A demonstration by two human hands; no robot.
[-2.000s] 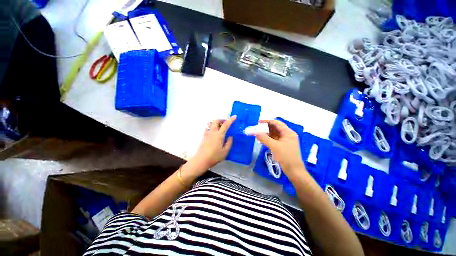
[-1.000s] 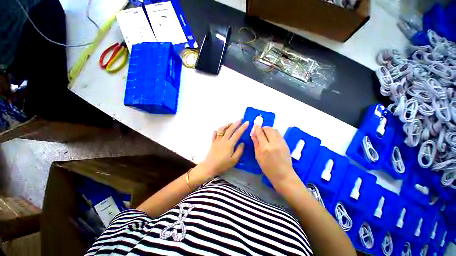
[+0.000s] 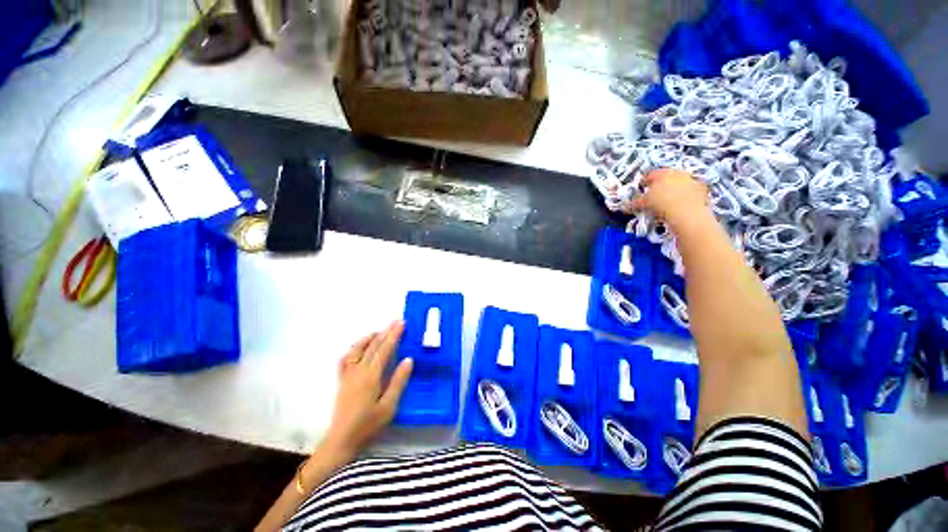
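A blue insert tray point(image 3: 429, 379) lies on the white table in front of me, with a white car charger point(image 3: 432, 327) in its upper end and no cable in its lower end. My left hand point(image 3: 371, 382) rests at the tray's left edge, fingers apart, touching it. My right hand point(image 3: 670, 200) is stretched out to the near left side of the white cable pile point(image 3: 769, 156), its fingertips among the coils. Whether it grips a coil cannot be told.
Filled trays point(image 3: 506, 376) stand in a row to the right. A stack of empty trays point(image 3: 177, 296), scissors point(image 3: 89, 272), printed cards point(image 3: 190, 177) and a smartphone point(image 3: 297, 206) lie left. A carton of chargers point(image 3: 442, 112) stands at the far side.
My right hand has left the tray and moved far right to the cable pile. The charger now lies in the tray. The view has shifted, showing more of the carton and pile.
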